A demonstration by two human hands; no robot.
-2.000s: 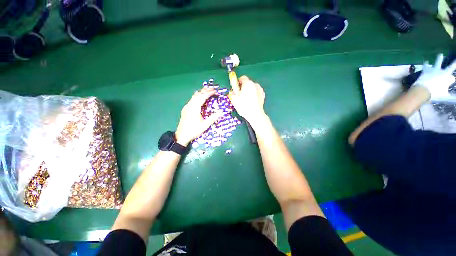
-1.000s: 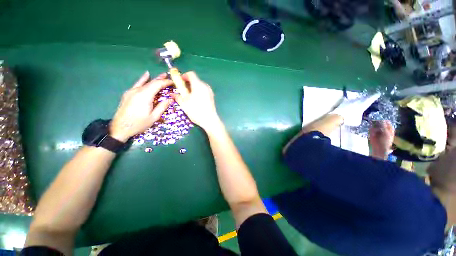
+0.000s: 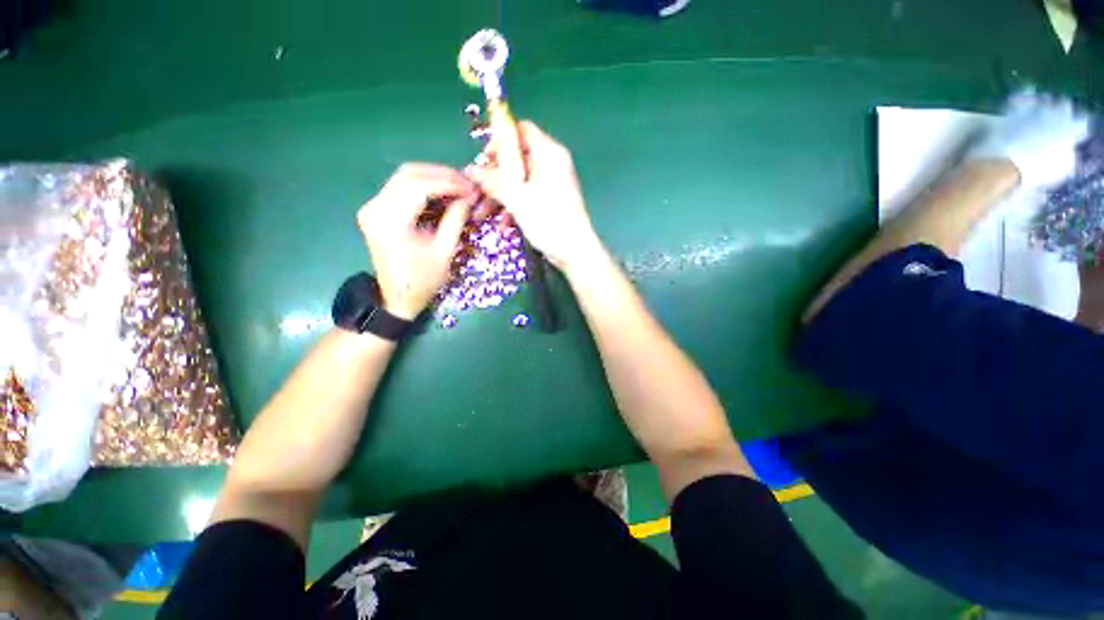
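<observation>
My right hand (image 3: 540, 191) holds the yellow handle of a mallet (image 3: 487, 58); its round head points away from me, one face pale and shiny, and its dark grip shows below the hand. My left hand (image 3: 415, 236) is curled, its fingertips meeting my right hand's fingers over a loose pile of small shiny caps (image 3: 490, 269). A dark part shows inside the left hand's curl, but I cannot tell what it is. Whether the left fingers pinch something is hidden.
A clear bag of copper caps (image 3: 170, 339) stands at the left on the green table (image 3: 726, 158). At the right, a neighbor's navy sleeve (image 3: 920, 327) and blurred gloved hand (image 3: 1041, 133) are over white sheets (image 3: 908, 158), beside a grey glittering heap (image 3: 1075, 212).
The view has swung, bringing the bag back in and the neighbor further right. My left fingers have drawn into a curl at my right hand. The mallet head has turned a round face up.
</observation>
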